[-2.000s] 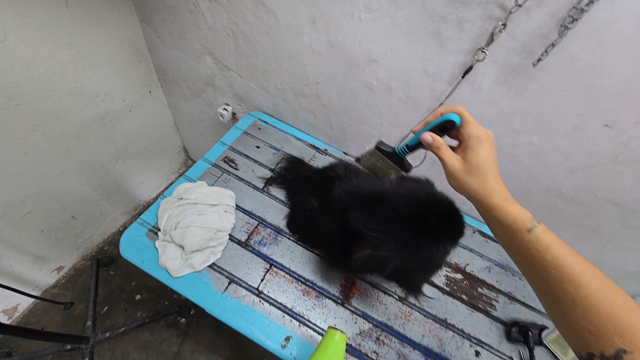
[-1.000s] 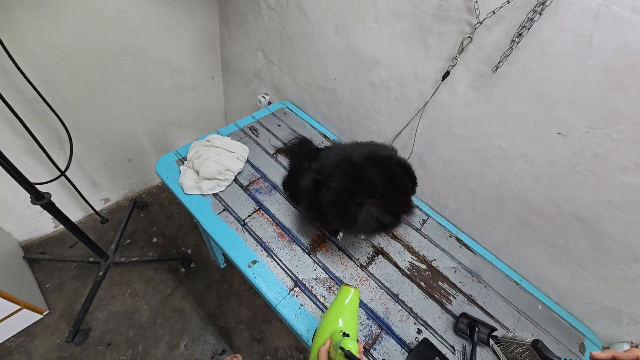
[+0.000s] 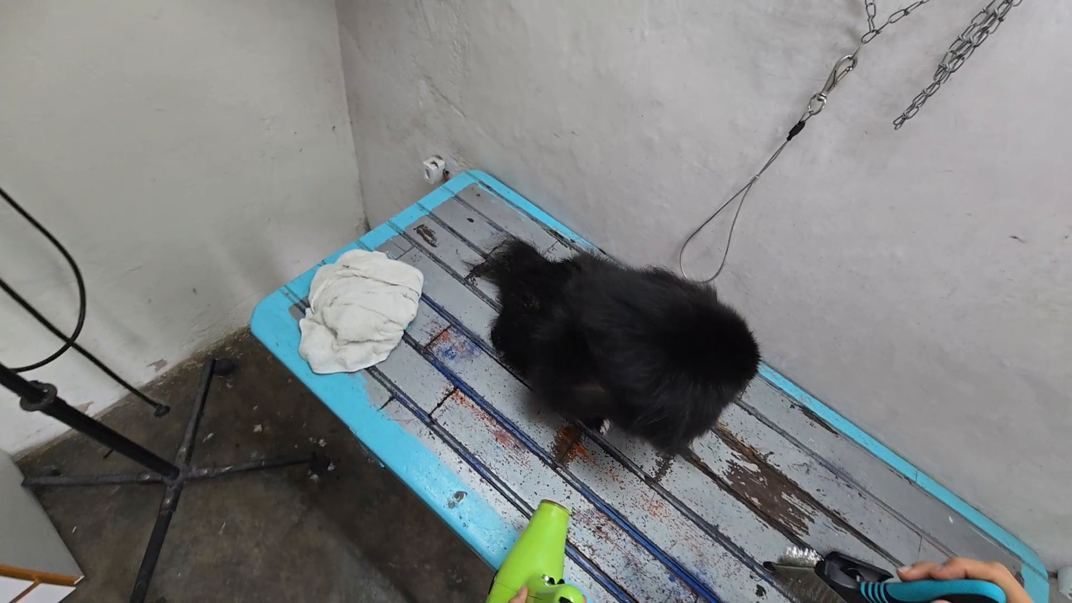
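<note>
A small long-haired black dog [image 3: 624, 343] stands on the worn slatted table [image 3: 427, 469] with a light-blue rim, its head hard to make out. At the bottom right my right hand [image 3: 967, 578] grips the blue-and-black handle of a slicker brush [image 3: 863, 578], whose bristles are over the tabletop, apart from the dog. My left hand [image 3: 520, 595] shows only as a fingertip at the bottom edge, against a lime-green hair dryer [image 3: 536, 553] whose nozzle points up toward the dog. Most of that hand is out of view.
A crumpled white cloth [image 3: 360, 310] lies at the table's left end. A wire loop [image 3: 729, 226] hangs from a chain [image 3: 888, 25] by the wall, beside the dog. A black stand [image 3: 172, 477] with spread legs is on the floor at left, near a white cabinet [image 3: 33, 528].
My right hand was above the dog with a brush two seconds ago; it is now low at the right with the slicker brush. The dog's body has shifted slightly. The view has moved.
</note>
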